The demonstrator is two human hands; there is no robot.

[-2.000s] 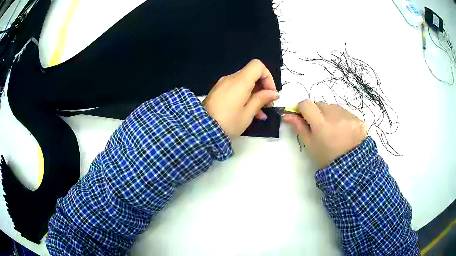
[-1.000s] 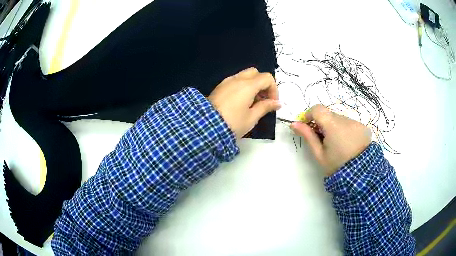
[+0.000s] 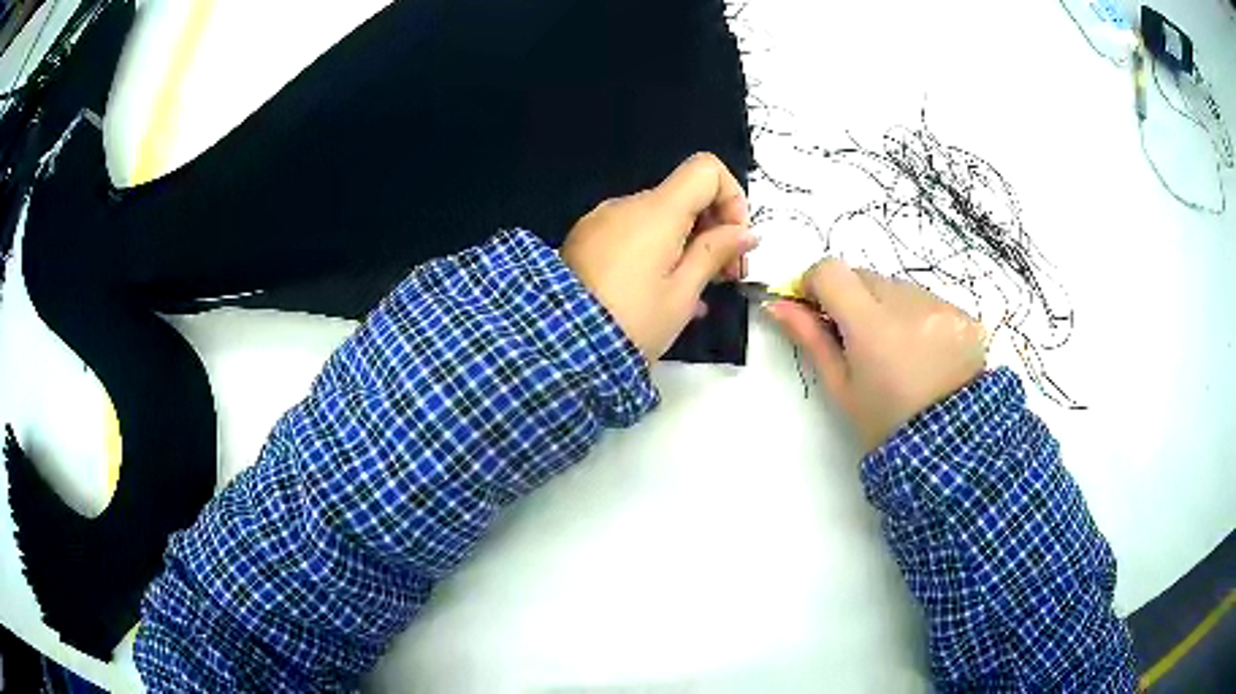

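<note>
A large fanned stack of black fabric pieces (image 3: 502, 122) lies on the white table, with thread tails (image 3: 754, 102) fringing its right edge. My left hand (image 3: 657, 251) is on the stack's lower right corner, thumb and index finger pinched together at a piece's edge. My right hand (image 3: 888, 339) holds the thread snips (image 3: 779, 292); the yellow grip and dark blades show at the fingertips, the rest is hidden. The blades point left and reach the fabric edge just below my left fingertips. Whether the blades are closed cannot be told.
Cut thread waste (image 3: 976, 224) lies tangled right of the stack. A black adapter with thin cable (image 3: 1166, 41) is at the upper right. The black fabric curves down at the left (image 3: 163, 407). A dark stringy bundle (image 3: 34, 122) is at the far left edge of the white table (image 3: 610, 569).
The snips moved away from the fabric edge a second ago and are now back at it, up and to the left. My left hand has shifted slightly up.
</note>
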